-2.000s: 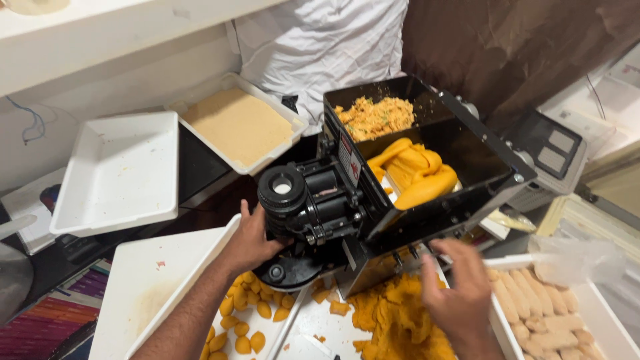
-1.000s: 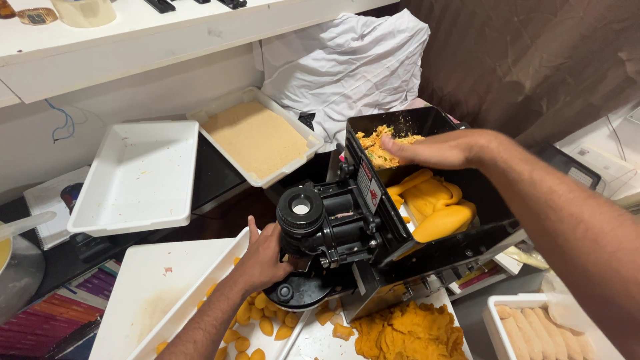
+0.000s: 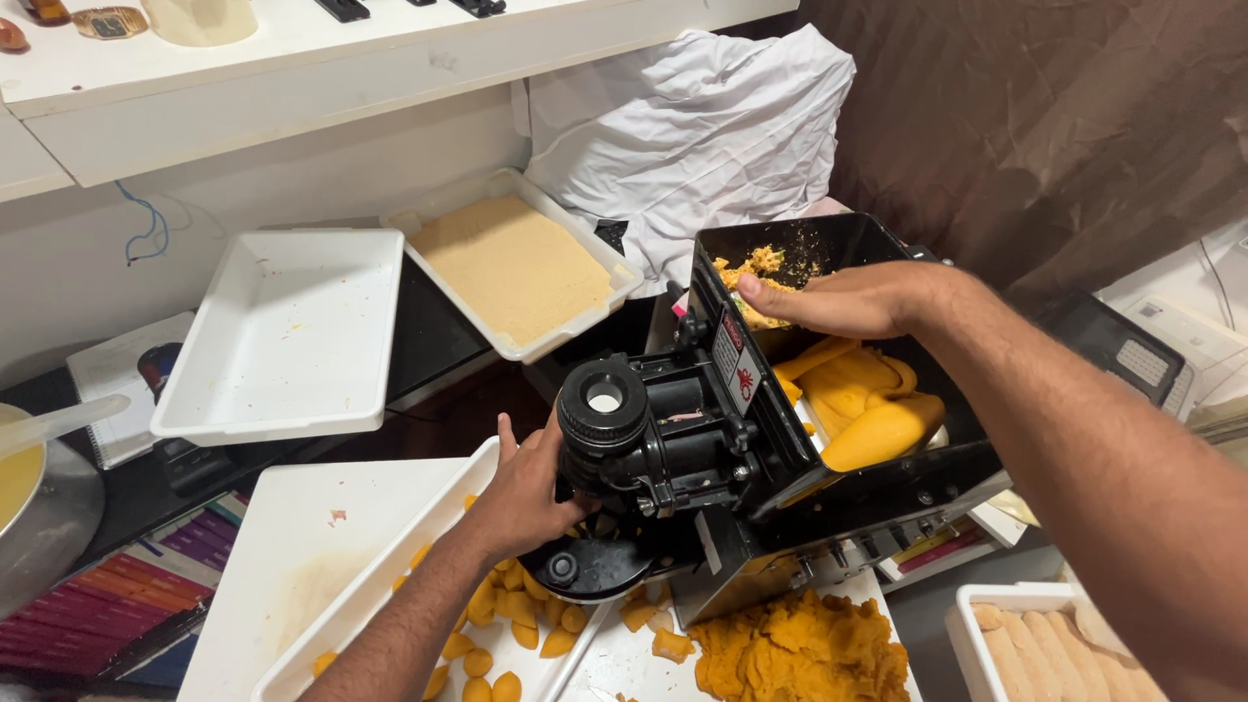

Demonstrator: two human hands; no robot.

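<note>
My left hand (image 3: 531, 487) rests against the lower side of the black forming head (image 3: 604, 414) of a food-forming machine, its fingertips partly hidden behind it. My right hand (image 3: 848, 300) reaches into the rear hopper, its palm over the crumbly orange filling (image 3: 756, 268); its fingers are largely hidden. Smooth orange dough (image 3: 858, 390) lies in the front hopper (image 3: 877, 463). Below the head, small orange dough pieces (image 3: 517, 604) lie in a white tray (image 3: 478, 468). A rough mound of orange dough (image 3: 804, 648) sits at the machine's base.
At the left stand a white tray with crumbs (image 3: 283, 336) and a tray of fine beige crumbs (image 3: 512, 268). A metal pot (image 3: 63, 517) is at the far left. A box of pale dough rolls (image 3: 1053, 653) stands lower right. A white shelf (image 3: 390, 88) overhangs the back.
My right hand has moved from beside the machine's front into the rear hopper. The filling there is lower and its black walls show more. My left hand stays by the forming head.
</note>
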